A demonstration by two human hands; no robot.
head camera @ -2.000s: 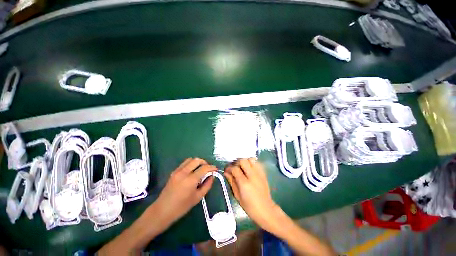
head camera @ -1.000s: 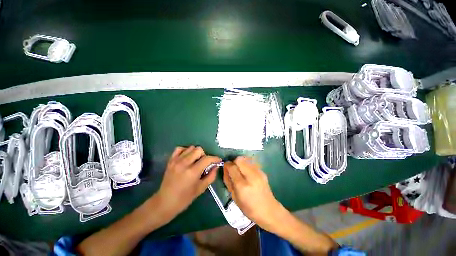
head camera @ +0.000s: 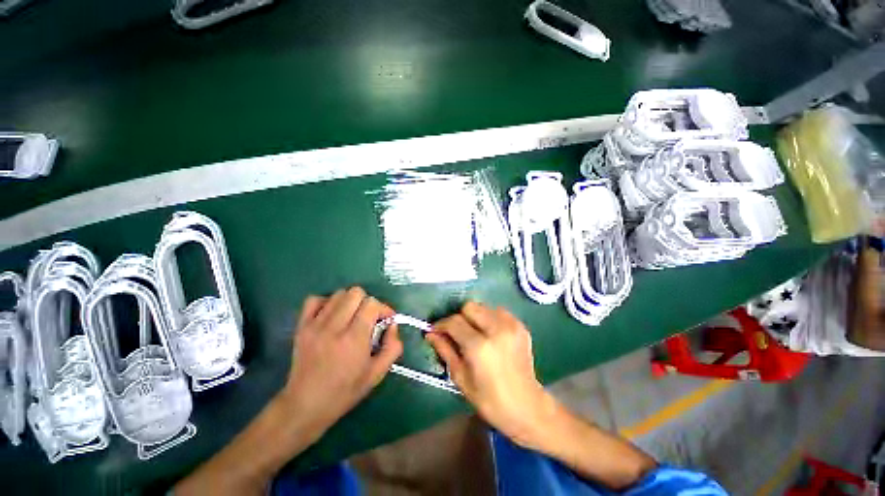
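A white plastic frame (head camera: 419, 376) is held at its looped end between my two hands at the near edge of the green bench. My left hand (head camera: 340, 349) grips the left of the loop with thumb and fingers. My right hand (head camera: 490, 363) has its fingertips closed on the loop's right side and covers the frame's lower end. Whether a pin is between the fingers cannot be seen. A bright pile of white pins (head camera: 429, 230) lies on the bench beyond my hands, with a few loose pins at its right.
Overlapping frames (head camera: 147, 392) lie at the left. Two frame stacks (head camera: 588, 254) stand right of the pins, with bulk stacks (head camera: 713, 228) beyond. A pale strip (head camera: 281, 176) borders the belt, which carries single frames (head camera: 569, 31). A yellowish bag (head camera: 823, 174) and a red stool (head camera: 733, 349) are at right.
The frame in my hands has turned from upright to slanted, its loop now between both hands. The frames on the belt have shifted in view, and the camera view has moved.
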